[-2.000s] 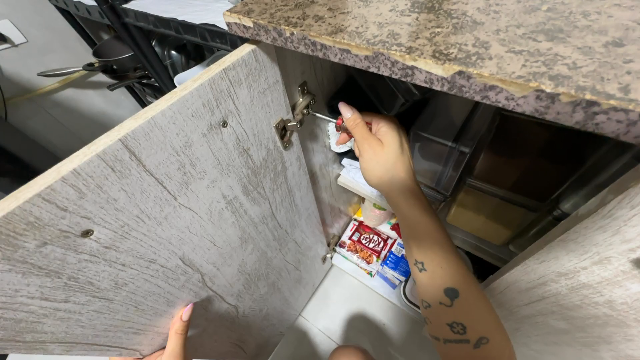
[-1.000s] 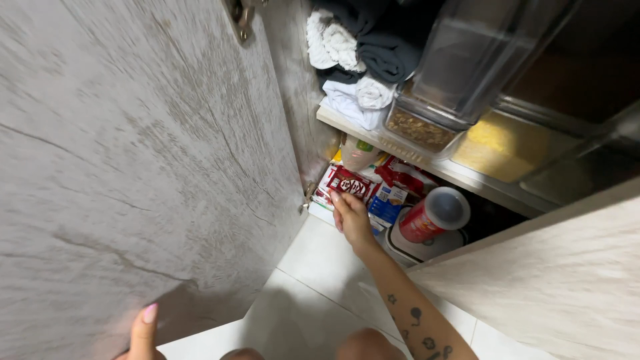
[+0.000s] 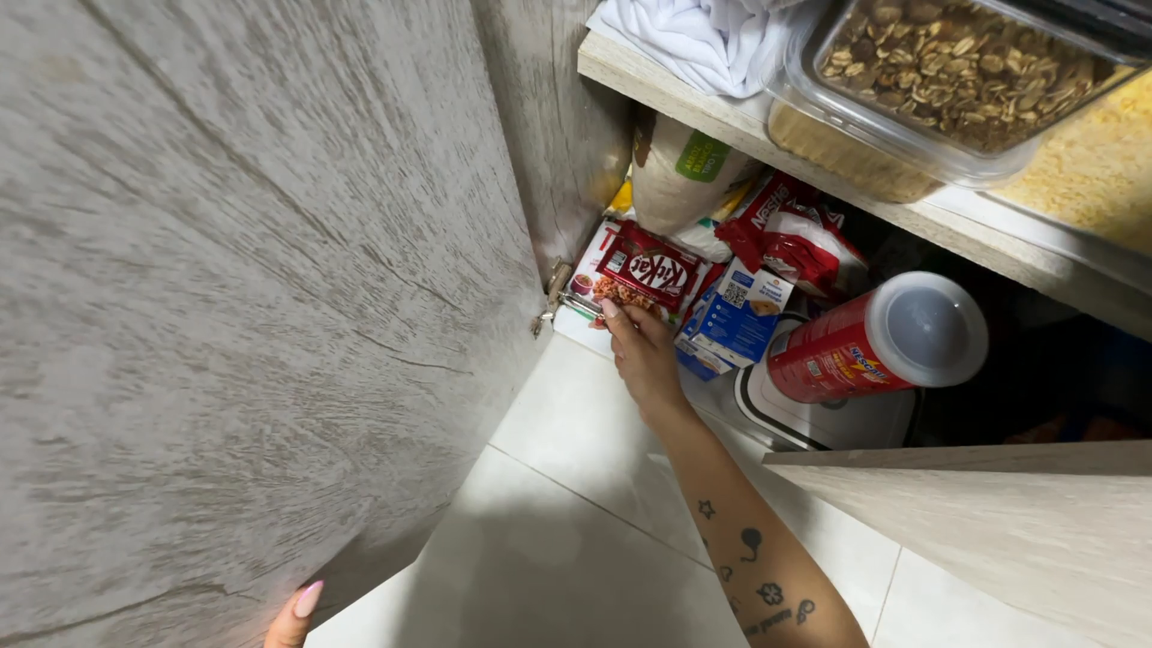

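Observation:
My right hand (image 3: 643, 355) grips a screwdriver (image 3: 583, 306), its metal shaft pointing left at the lower cabinet hinge (image 3: 553, 292). Whether the tip touches a screw I cannot tell; the handle is mostly hidden by my fingers. The hinge sits where the wood-grain cabinet door (image 3: 315, 270) meets the side panel (image 3: 553, 135). At the bottom left, my left hand (image 3: 292, 616) is at the door's lower edge, with only a thumb in view and the other fingers hidden.
Behind my right hand lie a KitKat packet (image 3: 652, 267), a blue and white box (image 3: 738, 315) and a red Nescau canister (image 3: 873, 342). The shelf (image 3: 684, 112) above holds a white cloth (image 3: 711, 40) and a clear container of oats (image 3: 954, 81). Another door (image 3: 1008, 513) stands at right.
My right hand has moved from the upper hinge down to the lower hinge with the screwdriver. The left hand remains at the door. The view has shifted down and closer to the lower shelf.

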